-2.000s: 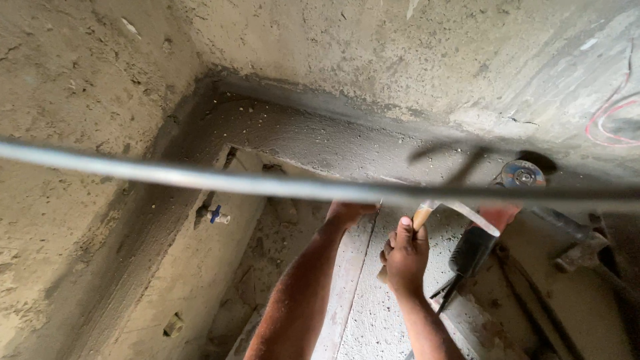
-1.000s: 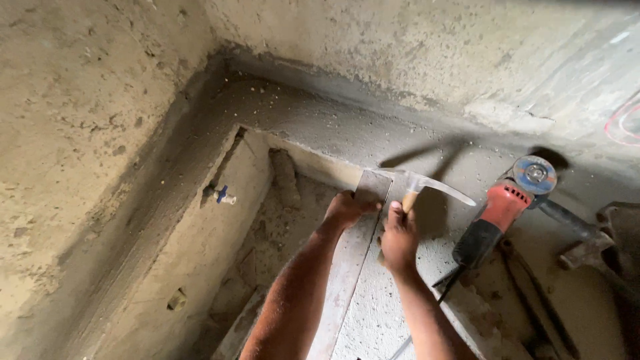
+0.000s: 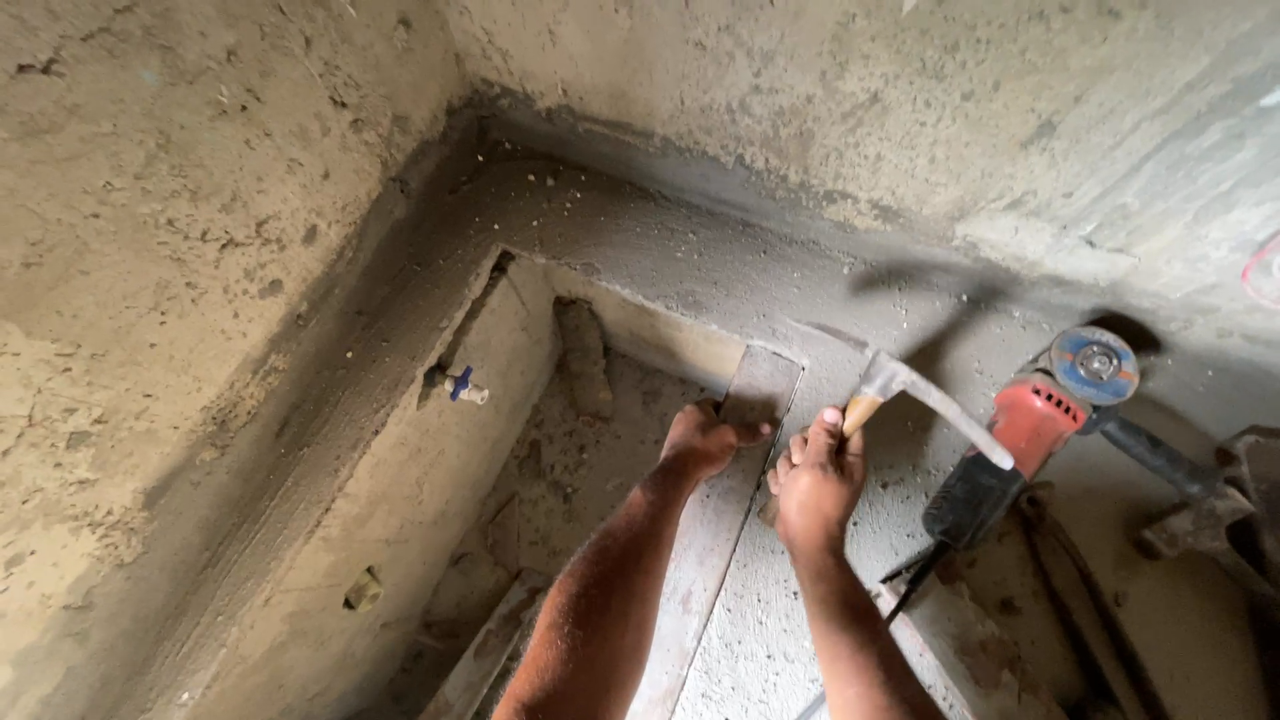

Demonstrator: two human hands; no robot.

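Note:
My right hand [image 3: 822, 478] is closed round the wooden handle of a pick-ended hammer [image 3: 885, 380]; its metal head lies over the grey cement ledge [image 3: 640, 232], clear of the corner joint. To its left, my left hand [image 3: 708, 436] grips the edge of a long, pale board [image 3: 690, 560], thumb across its top near the far end. A narrow dark gap runs between this board and the rough, speckled slab [image 3: 760, 600] under my right forearm. The underside of my left hand's grip is hidden.
Right of the hammer lies a red and black angle grinder [image 3: 1030, 420] with its disc facing up. A blue-handled valve [image 3: 462, 384] sticks out of the inner wall at left. A recess [image 3: 560, 450] with rubble lies left of the board. Rough walls meet at the far corner.
The long rod that crossed the view two seconds ago is out of sight. The hammer's head has turned in my right hand, while my left hand stays at the board's far end.

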